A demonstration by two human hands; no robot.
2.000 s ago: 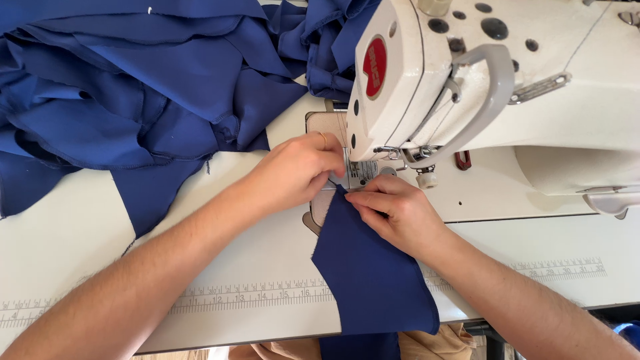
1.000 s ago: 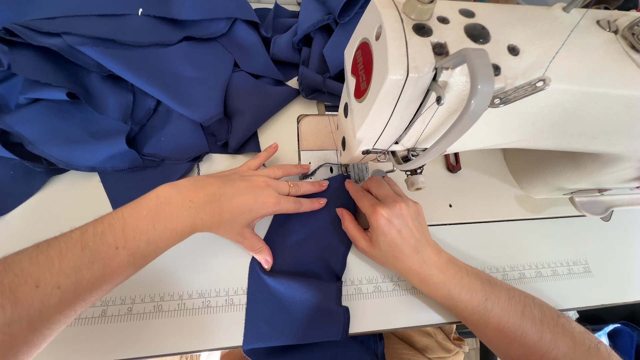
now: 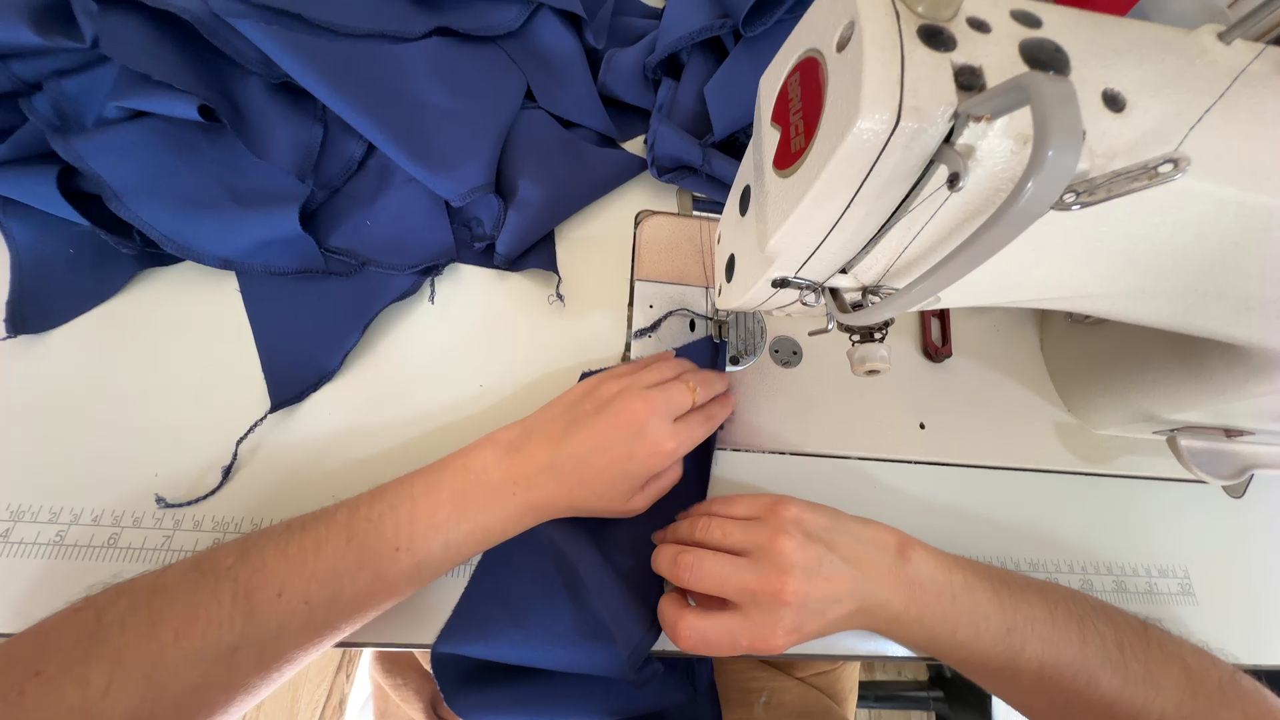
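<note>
A piece of blue fabric (image 3: 570, 590) runs from the presser foot (image 3: 721, 325) of the white sewing machine (image 3: 850, 150) down over the table's front edge. My left hand (image 3: 630, 435) lies on the fabric just below the foot, fingers together near its right edge, pressing it flat. Lower down, my right hand (image 3: 770, 575) has its fingertips curled on the fabric's right edge, pinching it. A dark thread tail (image 3: 670, 320) lies on the needle plate left of the foot. The needle's tip is too small to make out.
A heap of blue fabric pieces (image 3: 380, 130) covers the table's back left, with loose thread tails (image 3: 230, 460) hanging off. A printed ruler (image 3: 1090, 580) runs along the front of the white table (image 3: 480, 340). A knee in tan cloth (image 3: 785, 690) shows below the edge.
My right hand has moved down along the fabric, away from the foot. My left hand, spread at the fabric's left a second ago, now lies on it nearer its right edge.
</note>
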